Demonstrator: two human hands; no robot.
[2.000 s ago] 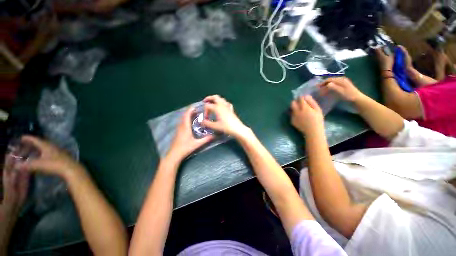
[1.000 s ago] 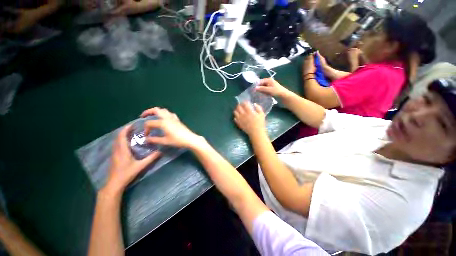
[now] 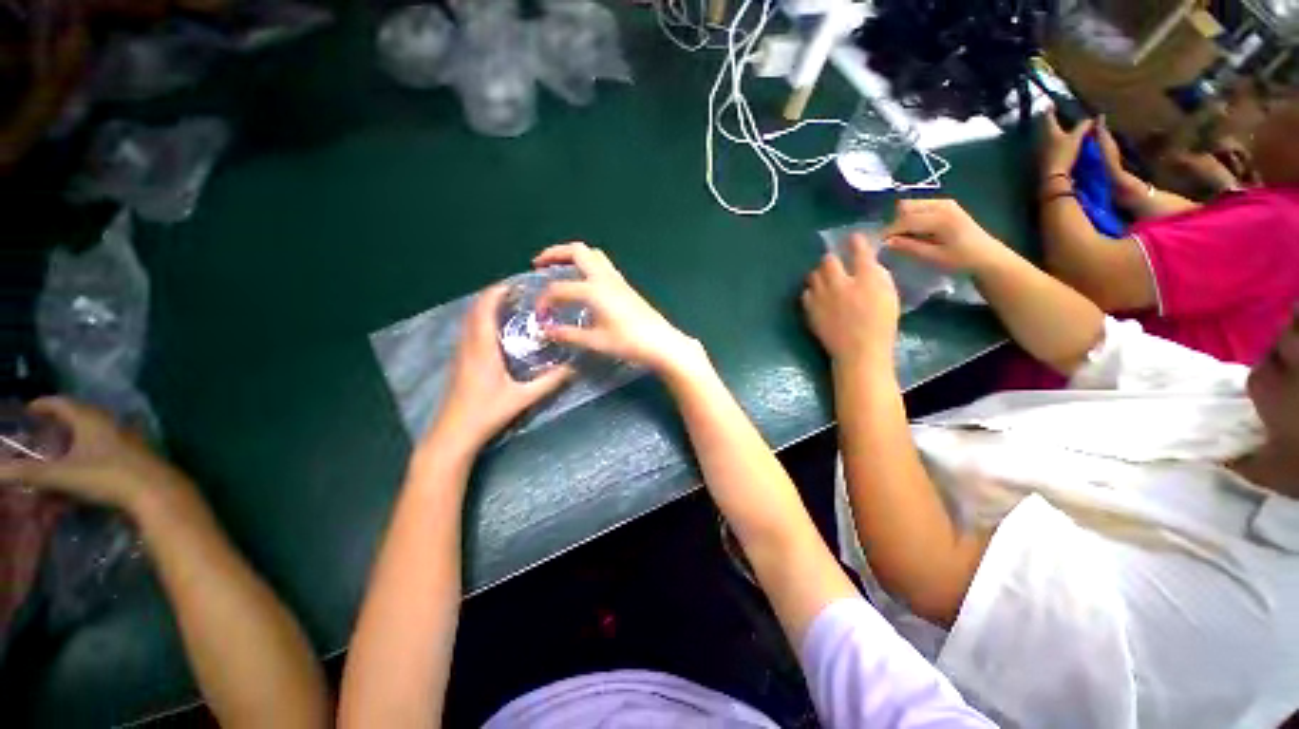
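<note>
A clear plastic round case (image 3: 524,336) with shiny rings stands out between my hands at the middle of the view. My left hand (image 3: 477,373) is curled around its left and near side. My right hand (image 3: 606,311) holds its right and far side, with fingers over the top. A flat, greyish clear plastic bag (image 3: 416,373) lies on the dark green bench under my hands and the case. Whether the case touches the bag is hidden by my hands.
At right, a person in white handles a clear bag (image 3: 926,279). White cable (image 3: 741,157) and a black pile (image 3: 947,57) lie beyond. Cloudy bagged cases (image 3: 499,71) lie at the back. At left, another person's hand (image 3: 93,453) is near plastic bags (image 3: 97,306).
The view swung right and then back left. My hands stay around the case over the bag. The neighbour's face at right is now mostly out of the picture.
</note>
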